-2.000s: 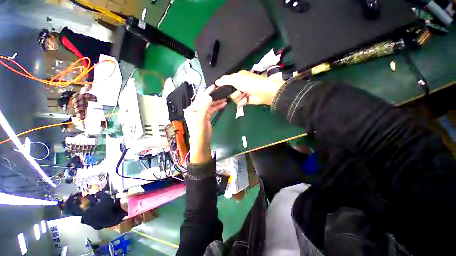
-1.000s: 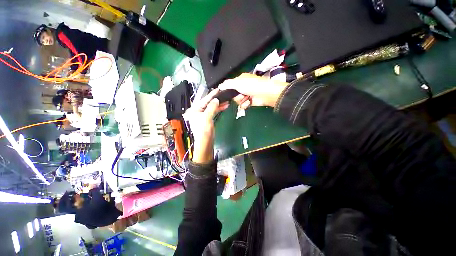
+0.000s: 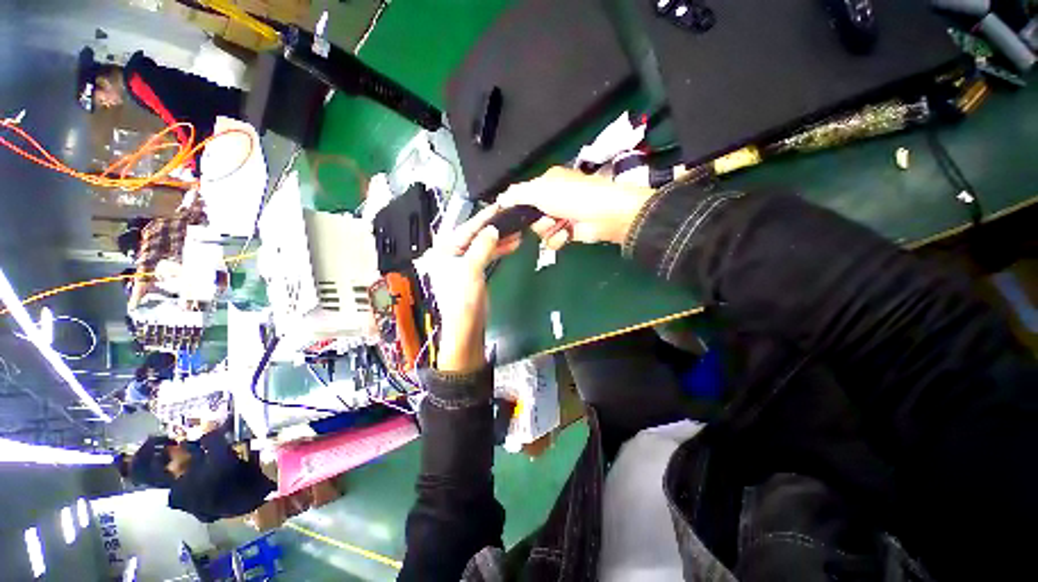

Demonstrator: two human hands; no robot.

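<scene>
My left hand (image 3: 461, 267) and my right hand (image 3: 581, 201) meet over the bench. They hold a small black device (image 3: 520, 218) between them, partly hidden by the fingers. A black elongated device (image 3: 488, 117) lies on the left black foam pad (image 3: 541, 74). On the right pad (image 3: 751, 85) lie a black unit with pale round marks (image 3: 685, 14) and another dark glossy piece (image 3: 851, 23). A crumpled white cloth (image 3: 615, 139) lies just beyond my right hand.
An orange multimeter (image 3: 398, 318) and a black case (image 3: 404, 227) stand left of my hands, beside a beige vented box (image 3: 342, 267). A glittery clear tube (image 3: 848, 123) lies along the right pad. People (image 3: 216, 472) are at the left.
The held device and the fingers of my left hand have shifted slightly since two seconds ago; both hands stay on it. The view has moved a little. A person at upper left has turned their head.
</scene>
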